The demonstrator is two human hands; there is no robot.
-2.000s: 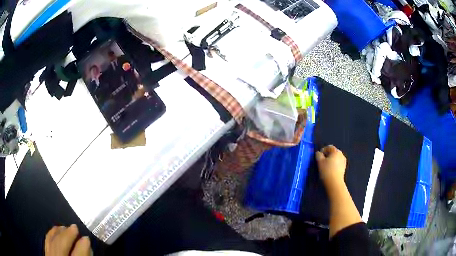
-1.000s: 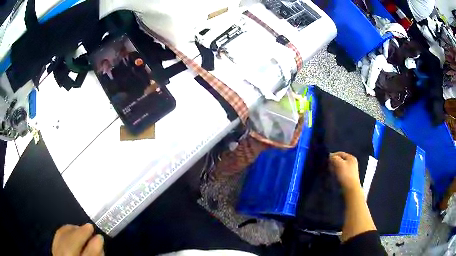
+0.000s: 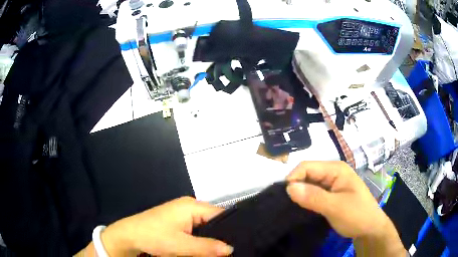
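A black fabric piece [image 3: 266, 221] is held in front of me over the front edge of the machine bed. My right hand [image 3: 334, 198] pinches its upper right edge between thumb and fingers. My left hand [image 3: 173, 228], with a white band at the wrist, grips its left end. Another flat black panel [image 3: 138, 160] lies on the bed, left of centre, below the presser foot [image 3: 163, 93]. A larger heap of black garment fabric [image 3: 45, 145] with small printed labels [image 3: 51, 147] lies at the left.
The white machine head [image 3: 281, 15] with its control panel [image 3: 359, 35] spans the top. A smartphone [image 3: 278, 110] showing video stands right of the needle area. A black strip [image 3: 251, 42] hangs over the machine arm. A checked strap [image 3: 339, 138] and blue bins [image 3: 434, 113] are at the right.
My view has turned left to the machine. My right hand has come from the black pieces on the blue bin to the front of the bed and now holds a black piece with my left hand.
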